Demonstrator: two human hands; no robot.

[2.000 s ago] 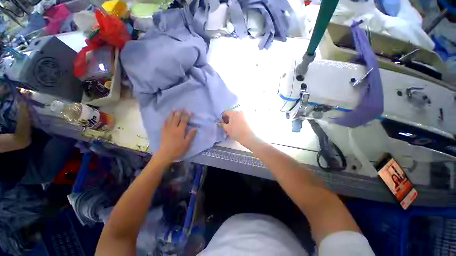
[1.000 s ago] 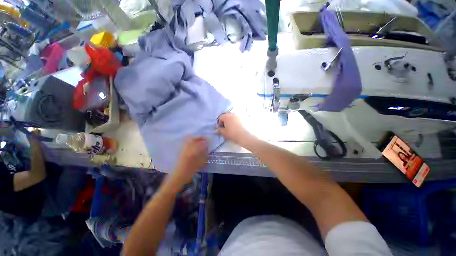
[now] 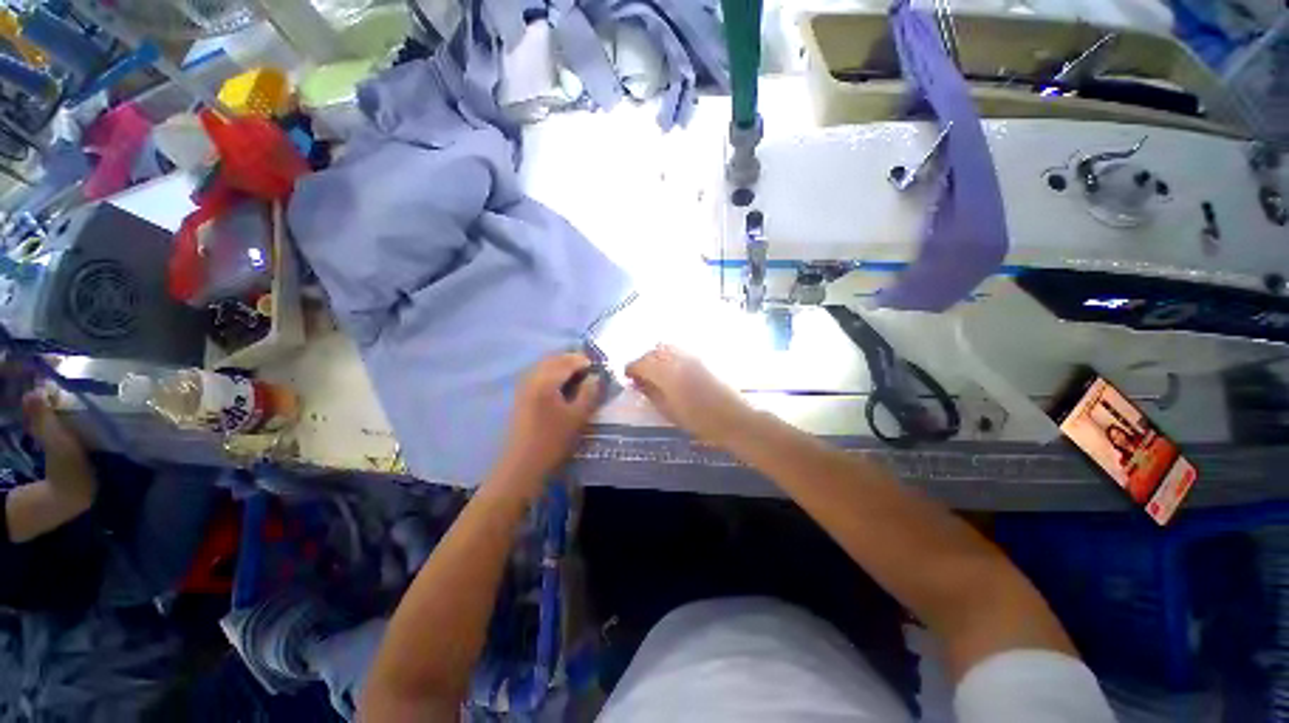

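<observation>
The blue-grey garment piece (image 3: 452, 304) lies on the white table, its right edge under my fingers. My left hand (image 3: 558, 410) is closed with its fingertips pinching the cloth edge near the table's front. My right hand (image 3: 676, 389) is just right of it, fingertips bunched close to the same edge; whether it grips cloth or a thread is too small to tell. Black-handled shears (image 3: 902, 381) lie to the right, blades toward the needle area of the sewing machine (image 3: 1103, 198).
Phone (image 3: 1128, 441) at the front right edge. Lavender strip (image 3: 968, 212) hangs over the machine; green rod (image 3: 742, 64) stands at its head. Bottle (image 3: 212, 401), accessory tray (image 3: 283, 290), red bag (image 3: 255, 153) and grey speaker (image 3: 113, 290) are left. Another person's arm (image 3: 57, 466) shows far left.
My left hand has moved right from flat on the cloth to its edge, beside my right hand. My right hand has shifted slightly right of the edge. The view has turned, shifting the scene left.
</observation>
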